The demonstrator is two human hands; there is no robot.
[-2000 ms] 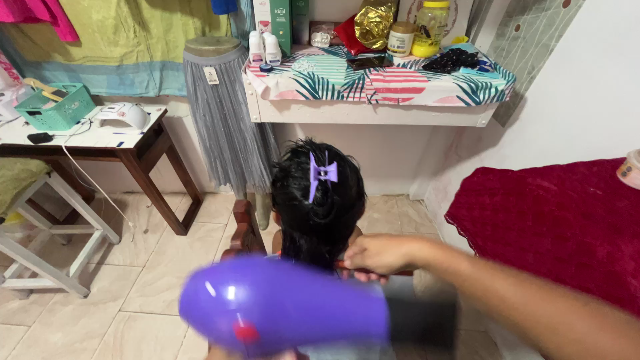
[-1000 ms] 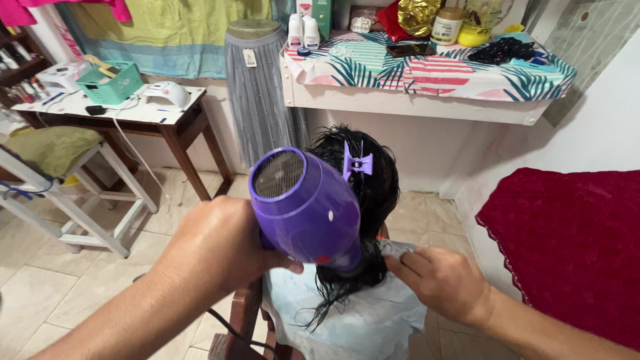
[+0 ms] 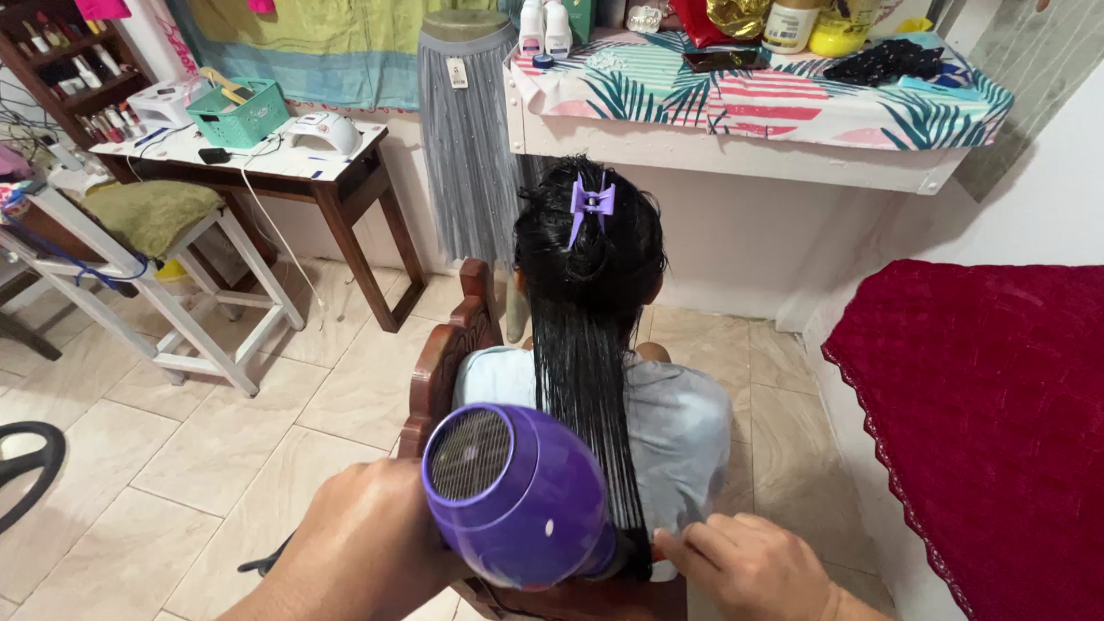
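Observation:
A purple hair dryer (image 3: 526, 496) is gripped in my left hand (image 3: 371, 535), its nozzle close to the ends of a person's long wet black hair (image 3: 582, 371). My right hand (image 3: 746, 561) is shut on a red handle (image 3: 662, 545) beside those ends; the tool's head is hidden by the hair and dryer, so its kind is unclear. The hair hangs straight down the back of the seated person's pale shirt (image 3: 681, 423). A purple claw clip (image 3: 592, 203) holds the upper hair at the back of the head.
A carved wooden chair (image 3: 431, 371) is under the person. Ahead is a cloth-covered shelf (image 3: 638, 142) with bottles and jars. A dark red cloth (image 3: 992, 414) lies at right. At left are a white stool (image 3: 233, 310) and a small table (image 3: 371, 164) with a green basket (image 3: 237, 121).
The hair was bunched at the dryer one second ago and now hangs straight. Both hands and the dryer have moved down toward its ends.

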